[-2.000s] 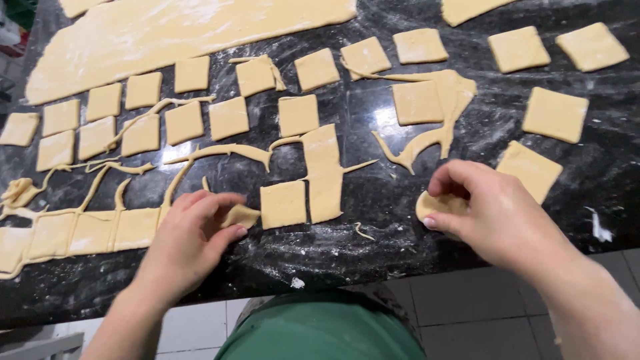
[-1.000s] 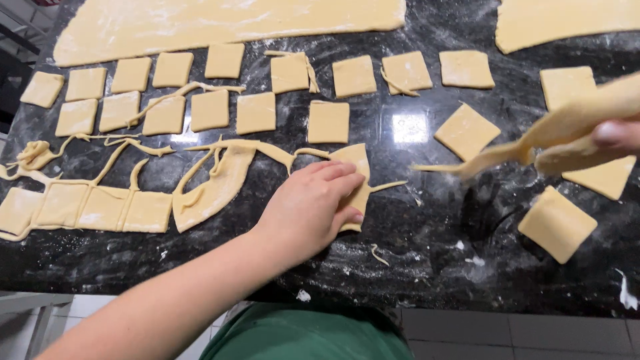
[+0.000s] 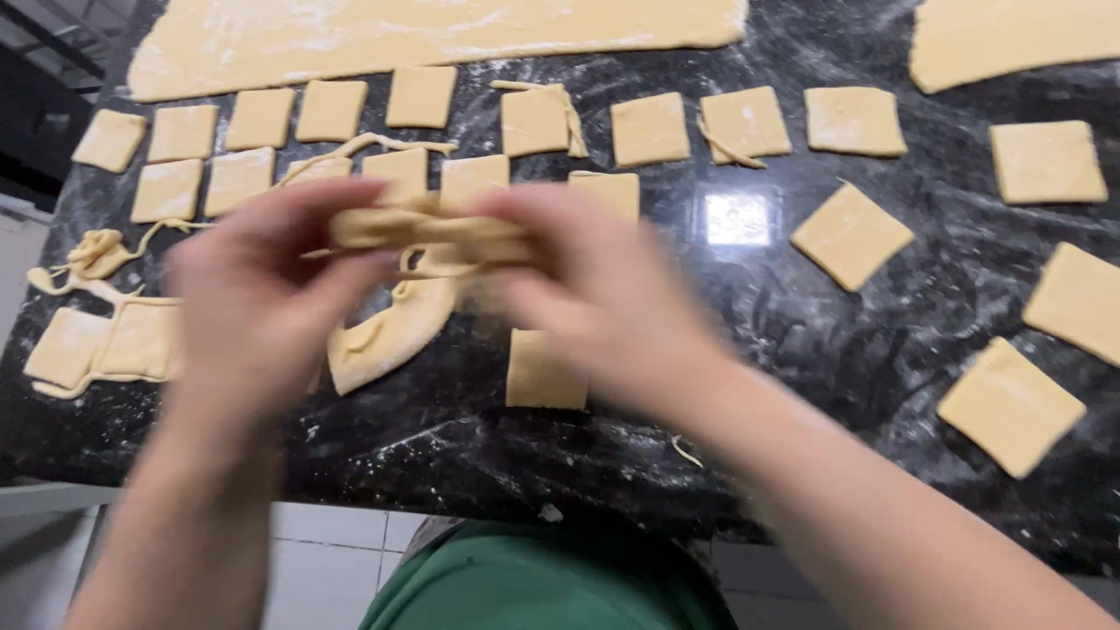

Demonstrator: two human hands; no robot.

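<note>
Both hands are raised over the counter, blurred by motion. Between them they hold a bunched strip of dough scraps (image 3: 429,229); my left hand (image 3: 271,280) grips its left end and my right hand (image 3: 595,289) its right end. Below the strip lies a curved dough offcut (image 3: 398,337) with thin strands on it. A dough square (image 3: 547,372) sits under my right hand, partly hidden. Left of my left hand, dough squares (image 3: 140,339) lie with thin trimmings around them. More dough squares (image 3: 650,129) stand in rows behind the hands, some with strands across them.
The black stone countertop (image 3: 744,332) is dusted with flour. A large rolled dough sheet (image 3: 437,35) lies at the back, another dough sheet (image 3: 1024,39) at the back right. Single dough squares (image 3: 1011,407) are spread at the right. A curled heap of dough trimmings (image 3: 96,254) is at the left.
My right hand has come in from the right with dough scraps. My left hand has left the counter beside the dough piece and moved left to meet it.
</note>
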